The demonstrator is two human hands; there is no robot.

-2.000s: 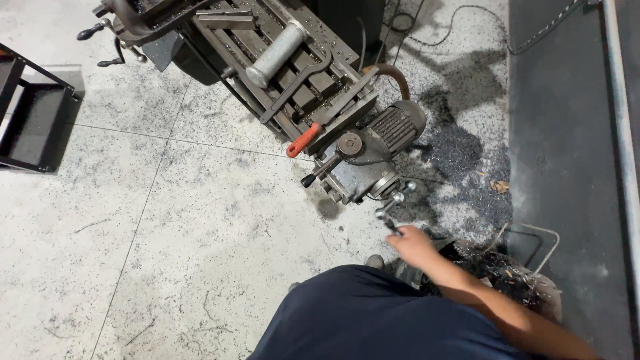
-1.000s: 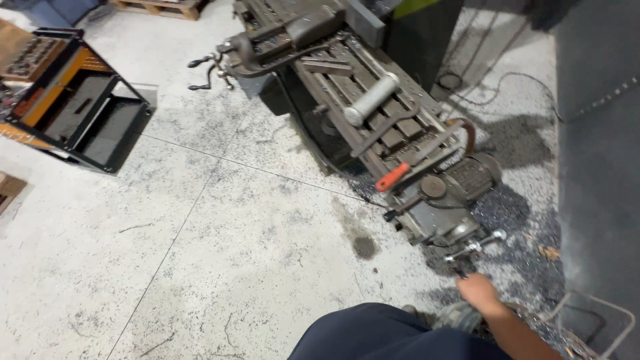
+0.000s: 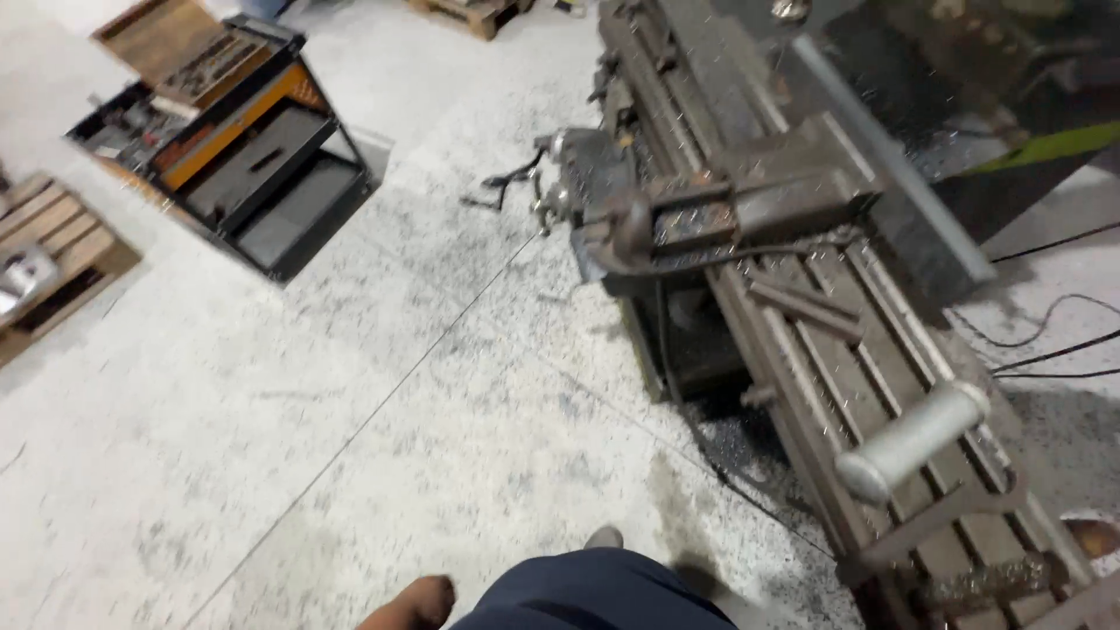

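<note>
My left hand (image 3: 422, 604) shows at the bottom edge, left of my dark blue clothing (image 3: 595, 595). It is blurred and partly cut off, and I cannot tell how its fingers are held or whether anything is in them. My right hand is out of view. To the right runs the long slotted table of a milling machine (image 3: 801, 385), strewn with metal chips. On it lie a grey metal cylinder (image 3: 914, 437), a short steel bar (image 3: 805, 306) and a flat forked metal piece (image 3: 936, 525). Farther up sits a machine vise (image 3: 752, 210).
Crank handles (image 3: 507, 182) stick out from the machine's left side. A black and orange tool cart (image 3: 236, 122) with an opened wooden box (image 3: 166, 44) stands at upper left, beside a wooden pallet (image 3: 61, 236). Cables (image 3: 1050, 359) lie at right. Chips dot the floor (image 3: 350, 394).
The view has swung left and up along the machine. My right hand, earlier at the crank on the table's end, has left the view. My left hand has come into view.
</note>
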